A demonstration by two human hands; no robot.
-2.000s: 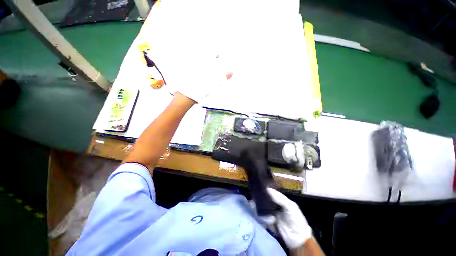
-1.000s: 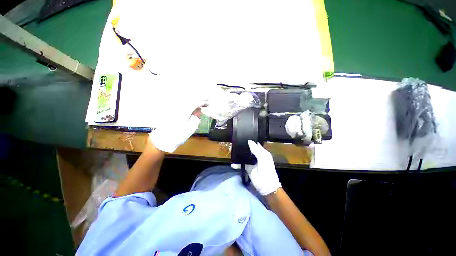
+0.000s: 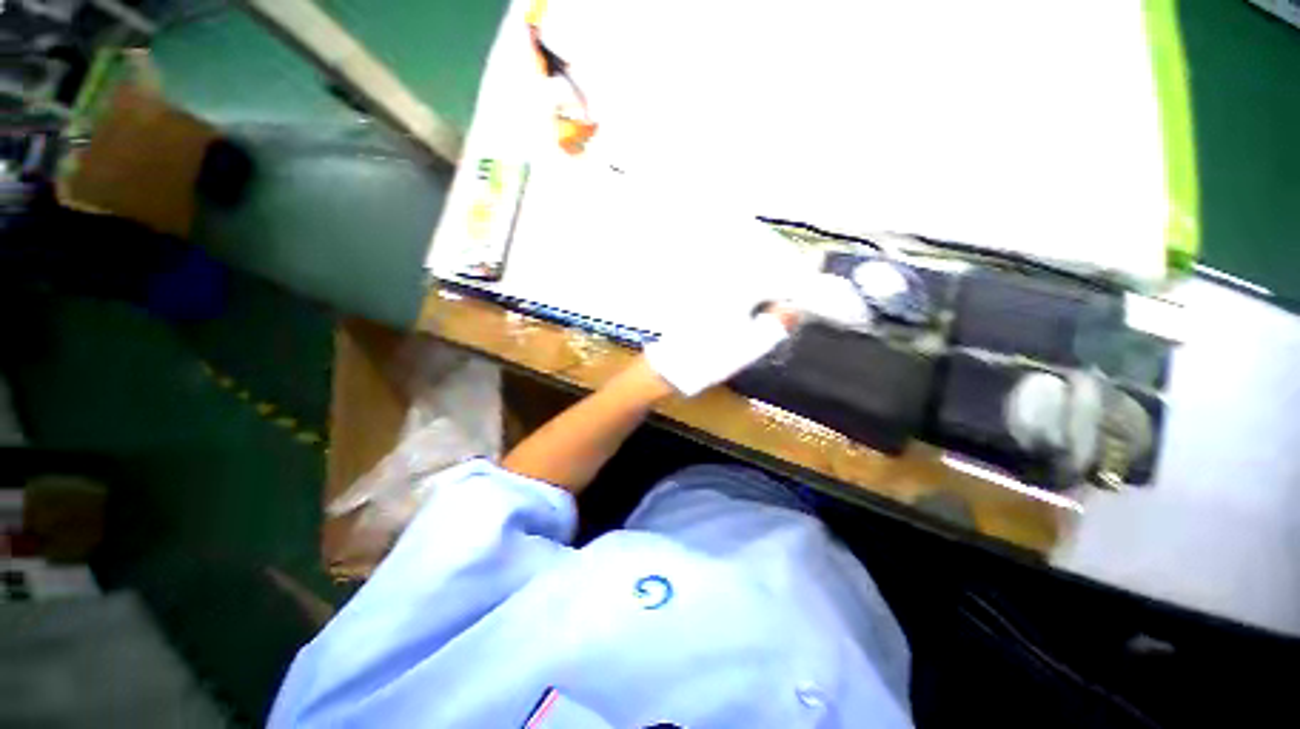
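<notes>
My left hand (image 3: 727,342), in a white glove, reaches over the bench's front edge to the left end of the dark blocks (image 3: 844,382). A blurred whitish shape (image 3: 830,299) lies at its fingertips; whether it is glove or a held wad is unclear. The dark blocks stand in two rows. A white round lump (image 3: 1039,410) sits on the front row and a smaller white patch on the back row. Thin black cords (image 3: 984,254) run behind them. My right hand is not in view. No loose adapter shows clearly.
A white sheet (image 3: 684,128) with a yellow-green right edge covers the bench. The wooden front edge (image 3: 556,339) runs below. A phone-like item (image 3: 492,214) and an orange-capped thing (image 3: 573,134) lie left. A carton (image 3: 357,427) with clear film stands below left.
The view has turned left, so the bench sits further right and tilted. My right hand and the black adapter it held have left the picture, as has the bagged adapter on the right.
</notes>
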